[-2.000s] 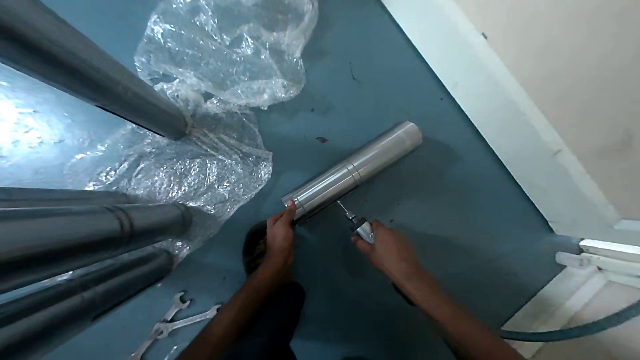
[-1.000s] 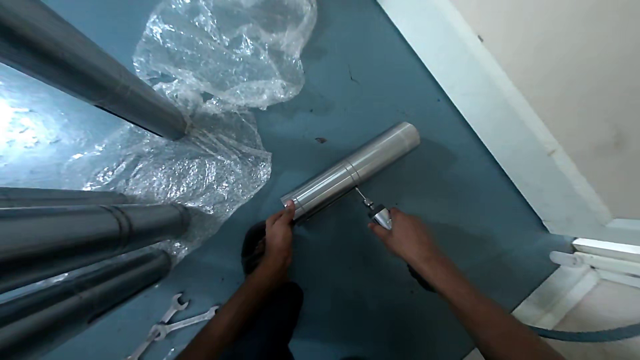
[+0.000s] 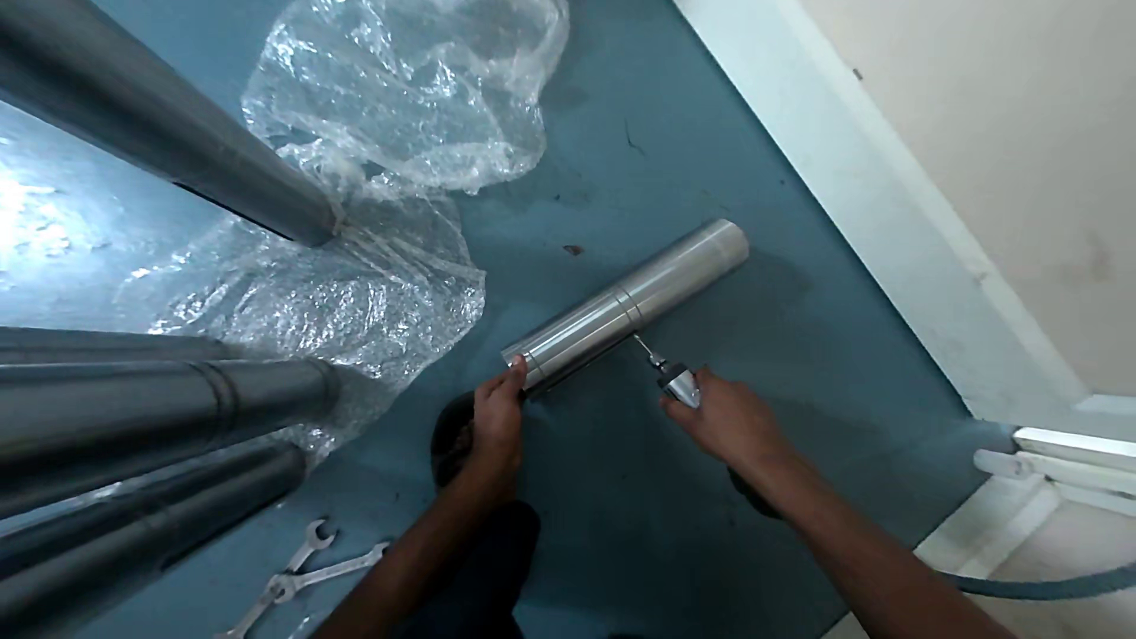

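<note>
A short shiny metal tube (image 3: 630, 302) lies aslant on the blue floor. My left hand (image 3: 500, 413) grips its near left end, with the thumb on top. Held in my right hand (image 3: 723, 413) is a handheld power tool (image 3: 680, 383), apparently a die grinder, with a thin shank. The tip of the shank meets the tube's lower side near its middle, beside two grooved rings. A dark slot or edge runs along that side toward my left hand. The rest of the tool is hidden by my fingers.
Longer metal tubes (image 3: 160, 399) stand or lean at the left, over crumpled clear plastic wrap (image 3: 408, 98). Open-ended wrenches (image 3: 342, 566) lie at the lower left. A white skirting (image 3: 852, 177) borders the floor at the right, and a hose (image 3: 1047, 586) runs at the lower right.
My right hand has moved the tool right along the tube, from near its left part to its middle. My left hand stays on the tube's end.
</note>
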